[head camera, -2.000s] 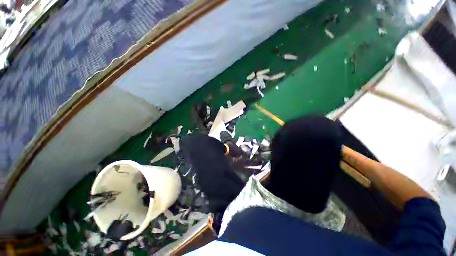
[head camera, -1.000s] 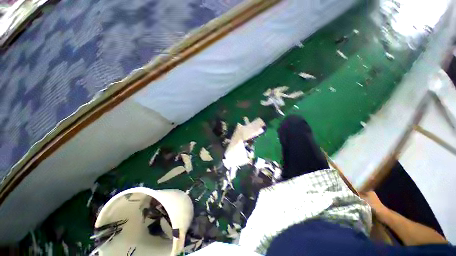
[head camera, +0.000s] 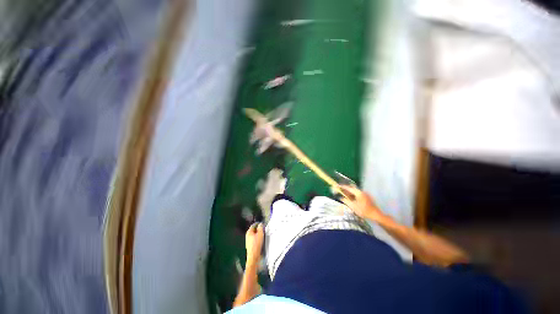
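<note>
My right hand (head camera: 356, 199) is closed around the near end of a thin tan wooden stick (head camera: 307, 161), which slants forward and left above the green floor. The stick is blurred, and I cannot tell whether it is one or more. My left hand (head camera: 255, 236) hangs low beside my left leg. Its fingers look curled, but it is small and blurred, and I cannot tell whether it holds anything.
The green floor (head camera: 328, 92) runs ahead as an aisle with pale scraps (head camera: 271, 187) on it. A blue-covered table with a brown edge (head camera: 138, 153) stands on the left. Another table with white sheets (head camera: 491, 110) and black fabric (head camera: 491, 196) is on the right.
My view has turned to run along the aisle. The bin has left the picture. My left hand has come into view, and the stick now shows at length in front of me.
</note>
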